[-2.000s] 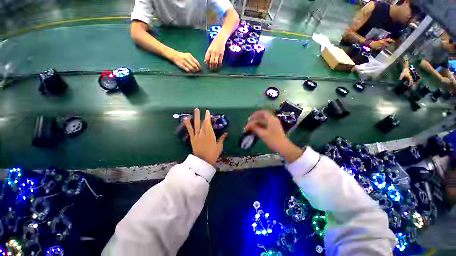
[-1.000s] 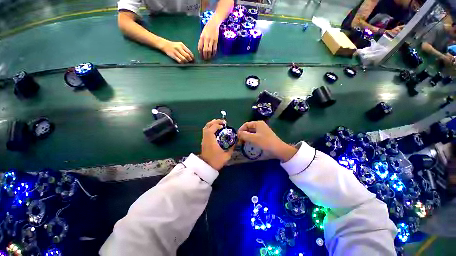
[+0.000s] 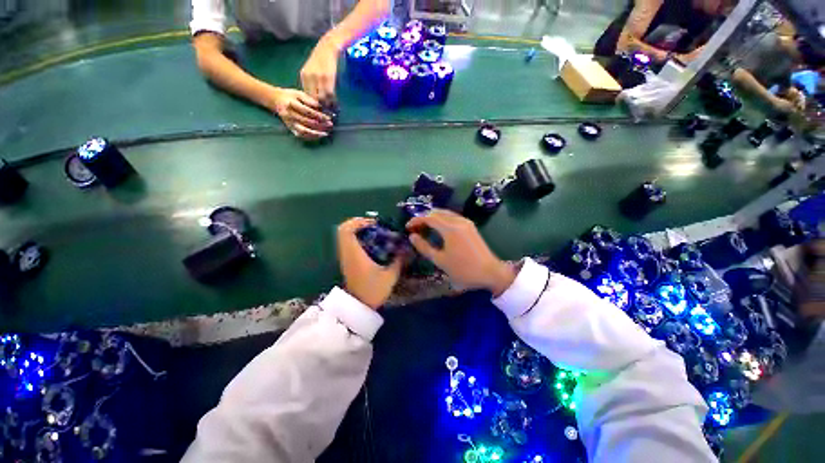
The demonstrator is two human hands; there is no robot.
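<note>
My left hand [image 3: 364,267] holds a black housing [image 3: 380,240] over the near side of the belt. Its open end, with a ring board in it, faces up towards me. My right hand [image 3: 463,251] is at the housing's right side, thumb and fingertips close together; blur and the fingers hide whether they pinch anything. A dark round part below the fingertips is mostly hidden. Beyond the right hand, a part-finished unit [image 3: 418,206] stands on the belt.
Green belt [image 3: 308,181] carries a lying housing [image 3: 219,257], a lit unit [image 3: 104,161] and end caps [image 3: 554,142]. Ring boards [image 3: 674,298] are heaped at right, more at left. Opposite, a person's hands [image 3: 308,113] are beside lit units [image 3: 398,68].
The belt items have shifted left. My hands moved slightly left with the housing, which my left hand took hold of since the earliest frame. The person opposite now handles a small dark part.
</note>
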